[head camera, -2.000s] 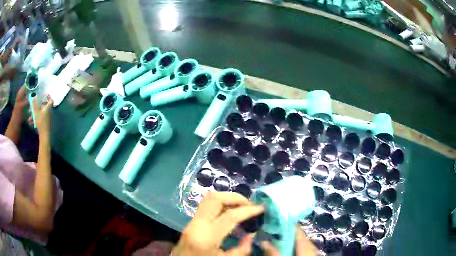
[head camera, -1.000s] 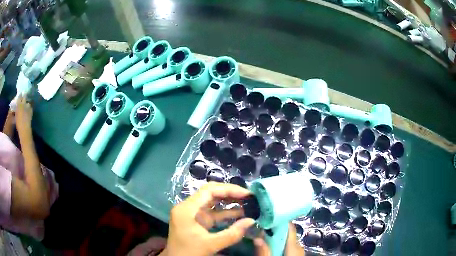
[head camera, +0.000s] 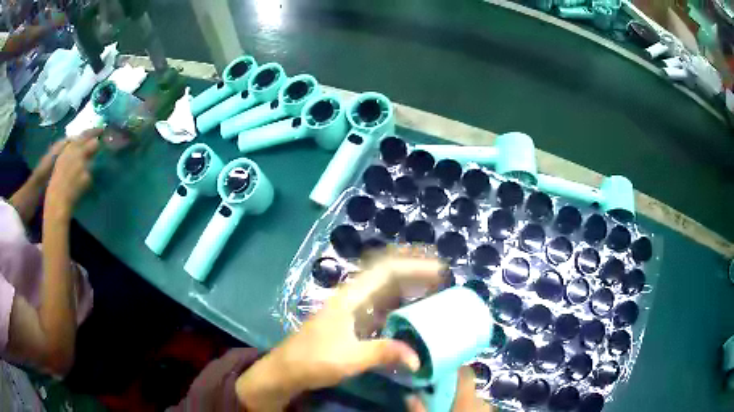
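A teal handheld device (head camera: 447, 326) is held over the near side of the tray, its barrel head opening facing left. Its opening is dark inside; whether a cap sits there is hard to tell. My right hand (head camera: 460, 393) is low behind the device, around its handle, and mostly hidden. My left hand (head camera: 342, 334) has its thumb at the opening's rim, with its blurred fingers raised apart above it. No cap shows between them. The clear blister tray (head camera: 302, 278) with rows of round dark caps (head camera: 393, 150) lies beneath and behind.
Two teal devices (head camera: 229, 219) lie at left, and several more (head camera: 322, 121) behind them. Two others (head camera: 515, 153) lie behind the tray. A person's hands (head camera: 72, 165) are at far left beside another device (head camera: 111, 98) and white material (head camera: 60, 76). The conveyor (head camera: 451, 68) runs beyond the pale rail.
The dark cap between my left fingers no longer shows there; that hand's fingers have lifted and spread, the thumb at the opening. The left group has gone from three devices to two.
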